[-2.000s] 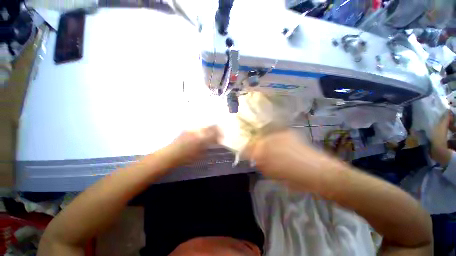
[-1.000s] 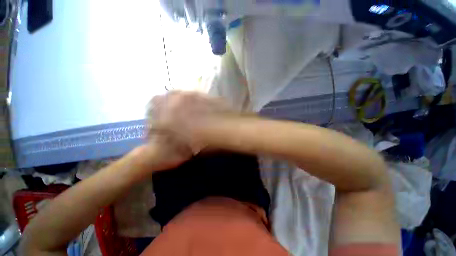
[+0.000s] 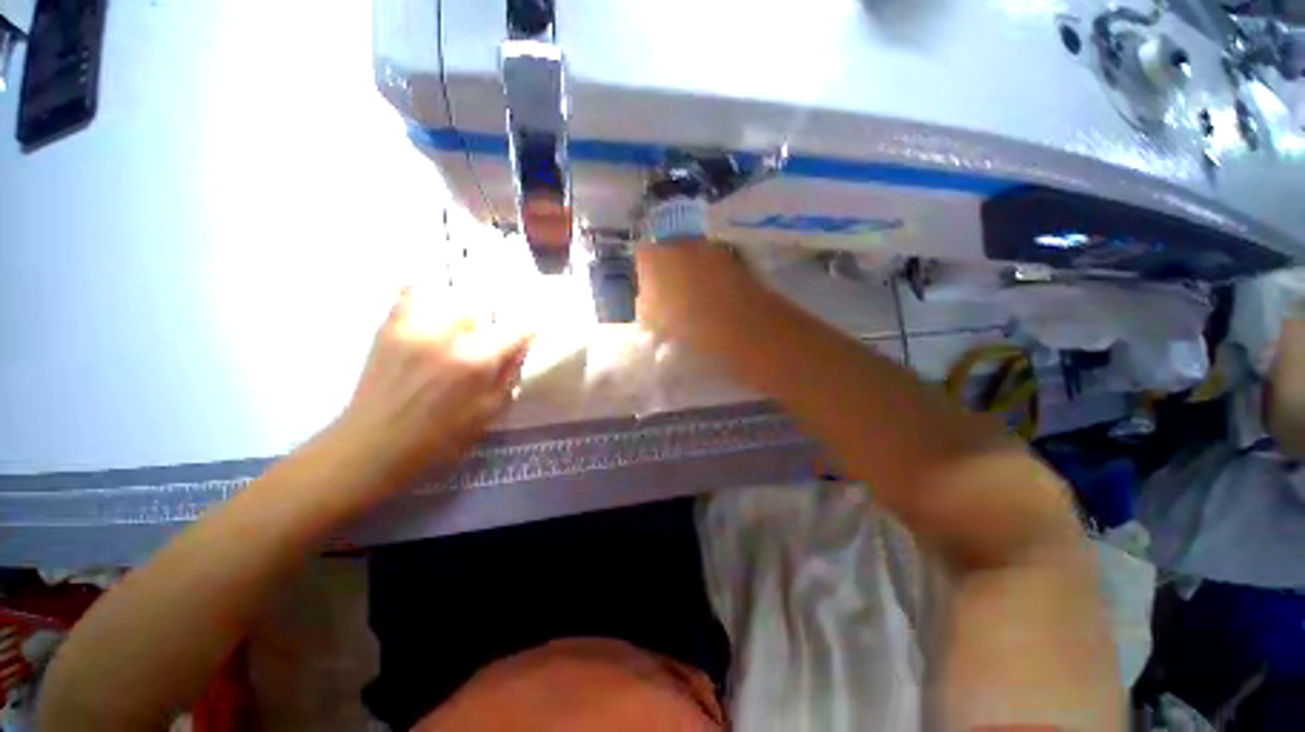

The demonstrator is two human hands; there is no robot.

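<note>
A cream cloth piece (image 3: 594, 375) lies on the white table below the needle area of the sewing machine (image 3: 844, 157), under bright lamp glare. My left hand (image 3: 437, 365) is at the cloth's left end, its fingertips pinching the edge, partly washed out by glare. My right hand (image 3: 694, 293) reaches up close to the right of the presser area, beside a dark metal part (image 3: 614, 283); its fingers are partly hidden by the machine head, so its grip does not show.
A phone (image 3: 60, 72) lies at the table's far left. Yellow loop shapes (image 3: 995, 386) lie right of my forearm. White cloth (image 3: 816, 601) drapes over the lap. Clear plastic (image 3: 1123, 329) is crumpled at right. Another person's arm (image 3: 1285, 393) shows at the right edge. A red basket is low left (image 3: 222, 694).
My hands, together at the table edge one second ago, are now apart: left on the cloth, right up by the machine head. The view has shifted, and more of the machine head shows.
</note>
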